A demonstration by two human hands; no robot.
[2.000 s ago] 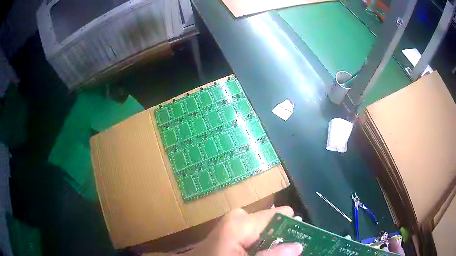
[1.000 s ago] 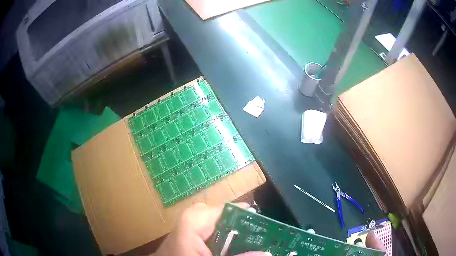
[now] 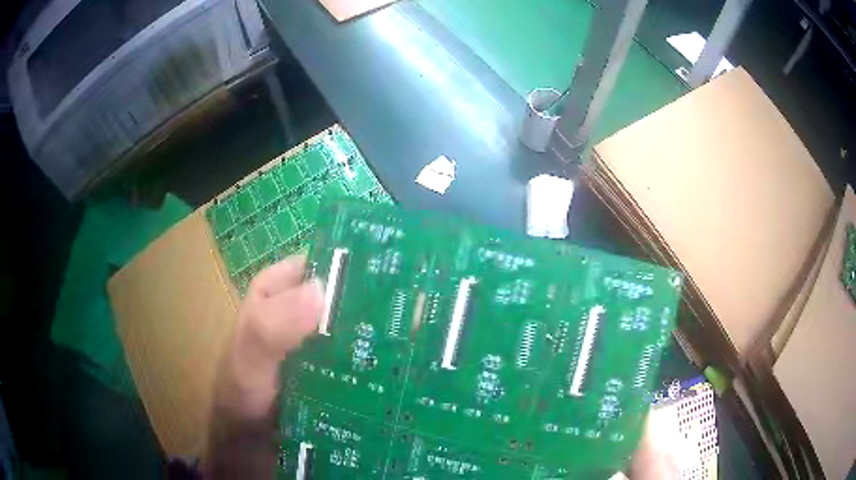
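A green circuit board panel (image 3: 507, 319) is held up close in front of me, its face with long white connectors towards me; its lower edge is cut off by the picture. My left hand (image 3: 258, 347) grips its left edge, slightly blurred. My right hand (image 3: 657, 455) is at its lower right edge, mostly hidden or cut off. Behind it, green panels (image 3: 267, 202) with white-outlined rectangles lie on a cardboard sheet (image 3: 169, 319), partly covered by the held panel.
Leaning cardboard sheets (image 3: 723, 206) stand at right. A grey cup (image 3: 542, 122) is by a metal post (image 3: 601, 75). White papers (image 3: 549, 206) lie on the dark green bench (image 3: 404, 103). A white gridded patch (image 3: 699, 427) is at lower right. A grey-white machine (image 3: 141, 94) stands at upper left.
The held panel has risen from the bottom edge and tilted up, showing more of its connector face. It now hides the blue-handled cutters and part of the laid panels. The view has shifted right.
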